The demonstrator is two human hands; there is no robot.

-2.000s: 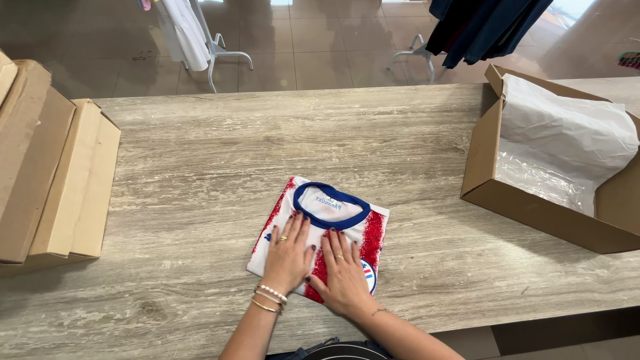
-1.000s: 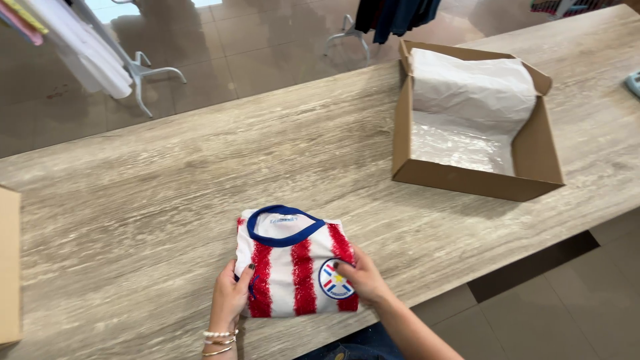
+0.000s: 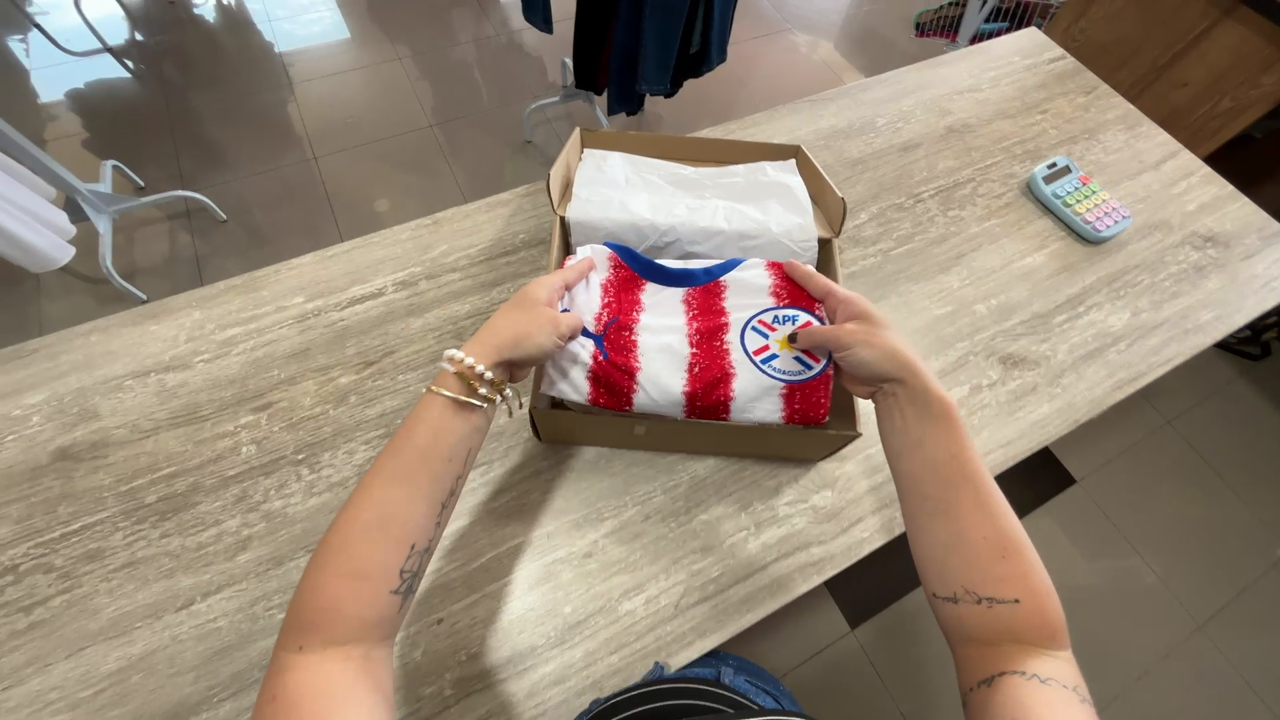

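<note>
A folded red-and-white striped football jersey [image 3: 660,340] with a blue collar and a round crest is held by its two sides over an open cardboard box [image 3: 690,437]. My left hand [image 3: 530,322] grips the jersey's left edge. On the right edge, my right hand [image 3: 862,335] pinches the cloth, its thumb over the crest. White tissue paper [image 3: 695,205] shows at the back of the box, behind the collar. The jersey hides most of the box's inside, so whether it touches the bottom cannot be told.
The box stands on a wood-look table [image 3: 300,430]. A light blue calculator [image 3: 1080,200] with coloured keys lies to the right. Beyond the table's far edge are dark hanging clothes [image 3: 650,50] and a white rack leg [image 3: 110,200] on the tiled floor.
Two seconds ago both hands lay flat on the jersey on the table; then they took its sides. It has moved from the bare table to over the box. The view has turned right.
</note>
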